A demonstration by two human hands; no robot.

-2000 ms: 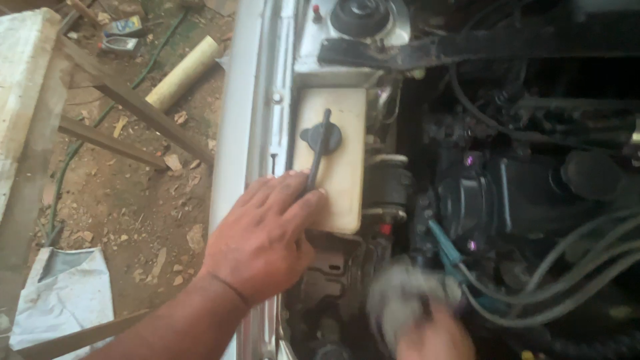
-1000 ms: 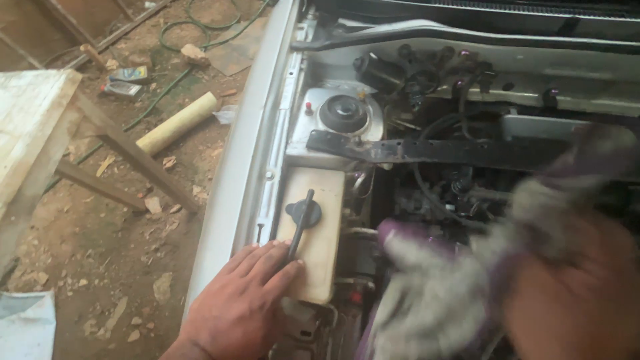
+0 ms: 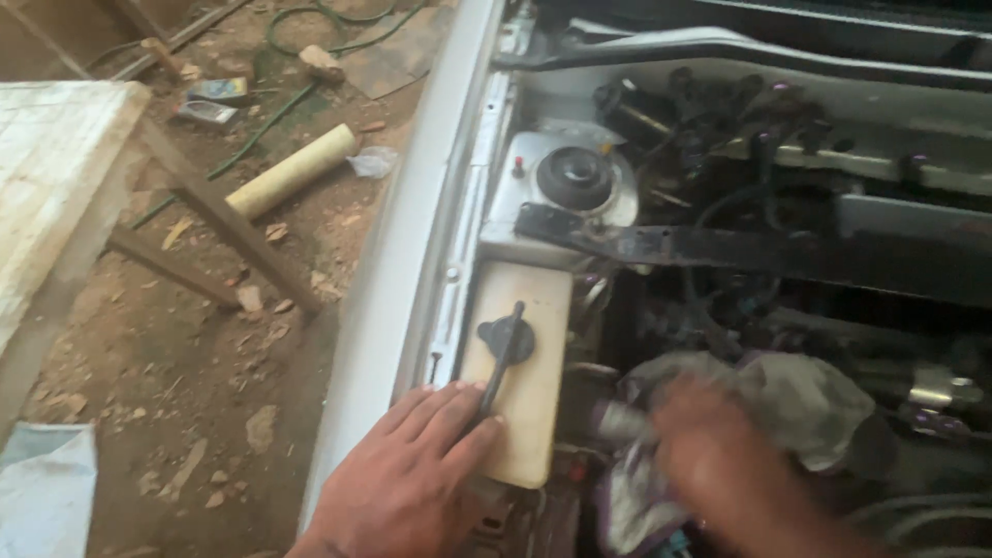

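My left hand (image 3: 418, 457) rests on the inner edge of the silver car fender (image 3: 387, 256) and the lower left of a cream plastic reservoir tank (image 3: 535, 403). A thin black hose (image 3: 504, 360) runs from the tank's dark cap (image 3: 513, 339) to beneath my fingers; whether they grip it, I cannot tell. Over the engine bay, to the right of the tank, my right hand (image 3: 705, 434) is blurred and holds a grey cloth with purple edging (image 3: 806, 403). The cloth hangs down on both sides of the hand and hides engine parts below.
A black metal bar (image 3: 697, 248) crosses the engine bay beyond my hands, near a strut mount (image 3: 575, 178). Left of the car stand a pale-topped table (image 3: 54, 170) and its wooden legs. A yellowish tube (image 3: 291, 170) and a green hose (image 3: 263, 128) lie on the dirt ground.
The cloth in my right hand has swung about over the engine bay, from low beside the tank two seconds ago. My left hand stays by the tank. The view has shifted.
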